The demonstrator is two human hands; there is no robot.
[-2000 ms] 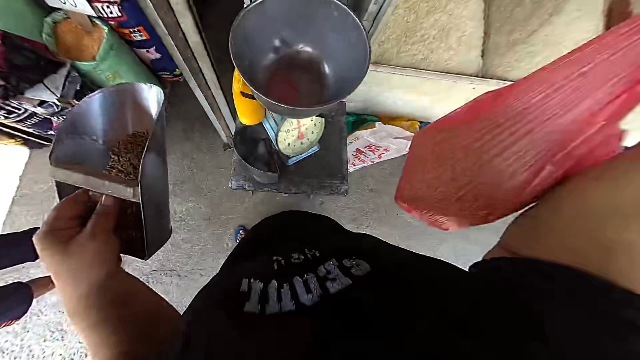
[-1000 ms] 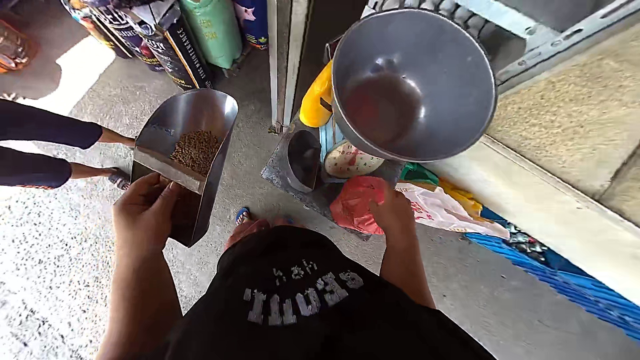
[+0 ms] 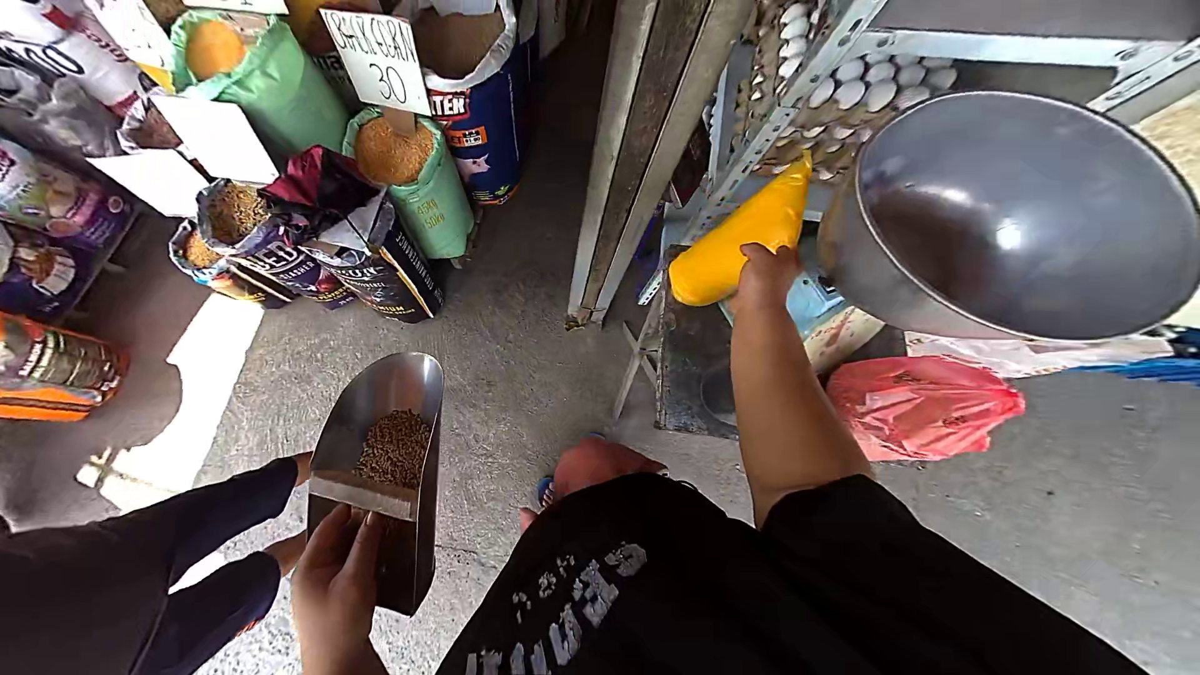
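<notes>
My left hand [image 3: 342,577] grips a metal feed scoop [image 3: 422,525] at the lower left, and brown feed pellets [image 3: 396,450] lie in it. With my right arm stretched forward, my right hand [image 3: 769,277] has hold of a filled yellow plastic bag [image 3: 727,255] beside the scale. A large metal weighing pan [image 3: 1022,220] sits on the scale, whose light-blue body [image 3: 811,302] is partly hidden behind my arm and the pan. Below the pan is a red plastic bag [image 3: 923,408]. Part of a dark container [image 3: 719,394] shows left of my forearm.
Open feed sacks [image 3: 431,202] with price signs stand at the upper left. Eggs [image 3: 867,89] fill a metal rack behind the pan. A door-frame post [image 3: 623,159] rises between sacks and scale. Another person's legs [image 3: 220,534] are at the lower left.
My right hand has let go of the red bag by the scale and is now on the yellow bag. The scoop with pellets stays in my left hand. The view has swung toward the sacks.
</notes>
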